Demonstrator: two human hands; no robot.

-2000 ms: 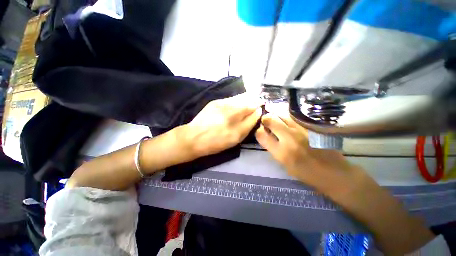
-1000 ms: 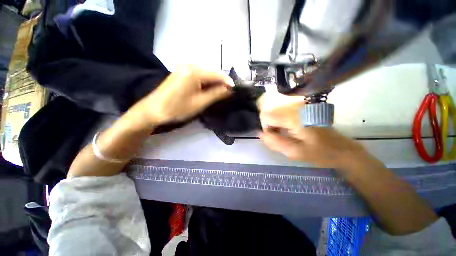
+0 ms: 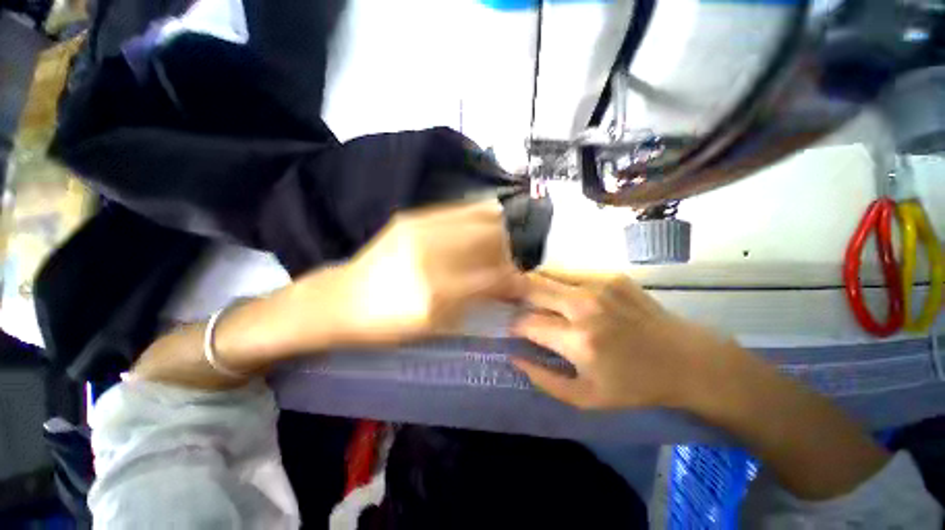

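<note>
A large black garment lies bunched on the table at the left, and its narrow end reaches the presser foot and needle of the white sewing machine. My left hand is blurred, with its fingers curled at the near edge of the black cloth end, just below the needle; whether it grips the cloth is unclear. My right hand is beside it, fingers bent and fingertips meeting my left fingers. I cannot see what, if anything, lies between its fingertips.
Scissors with red and yellow handle loops lie at the right. A grey ribbed knob sits right of the needle. The grey table edge bears a printed scale. A blue basket is below the table. A brown box stands at far left.
Both hands have moved toward the near table edge, and my left hand also right, closing the gap between them. The black cloth end now extends to the needle instead of being bunched between the hands.
</note>
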